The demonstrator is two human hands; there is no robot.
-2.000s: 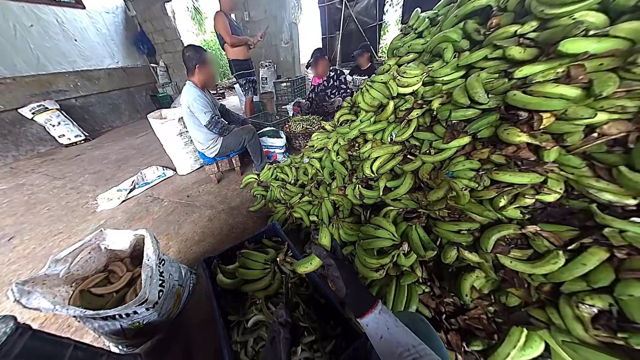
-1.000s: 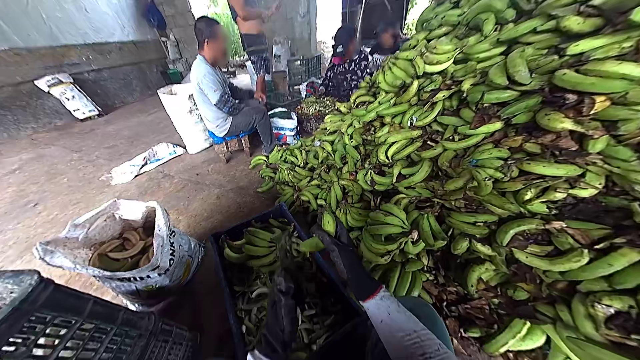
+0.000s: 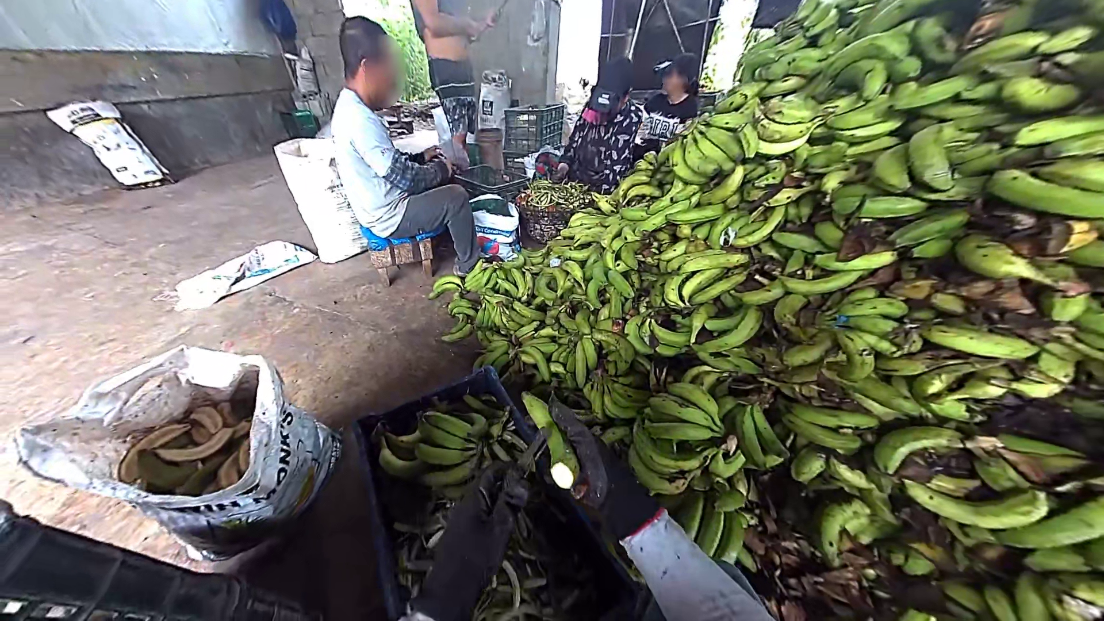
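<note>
My right hand (image 3: 608,479), in a dark glove with a red cuff, grips a green plantain (image 3: 549,438) whose pale cut end faces me. My left hand (image 3: 487,509), also in a dark glove, is just left of it with fingers bent; whether it holds anything is unclear. Both hands are over a blue plastic crate (image 3: 373,496). Inside lie a bunch of green plantains (image 3: 444,444) and many strips of peel (image 3: 513,586). A great heap of green plantains (image 3: 776,285) rises right beside the crate.
An open white sack (image 3: 302,457) holding brownish pieces stands left of the crate. A black crate (image 3: 112,569) is at the lower left. Flat sacks (image 3: 246,272) lie farther off. A person sits on a wooden stool (image 3: 401,250); several other people are at the back near a basket (image 3: 548,216).
My right hand stays near the crate's right side with a plantain. My left hand has risen slightly towards it since a second ago.
</note>
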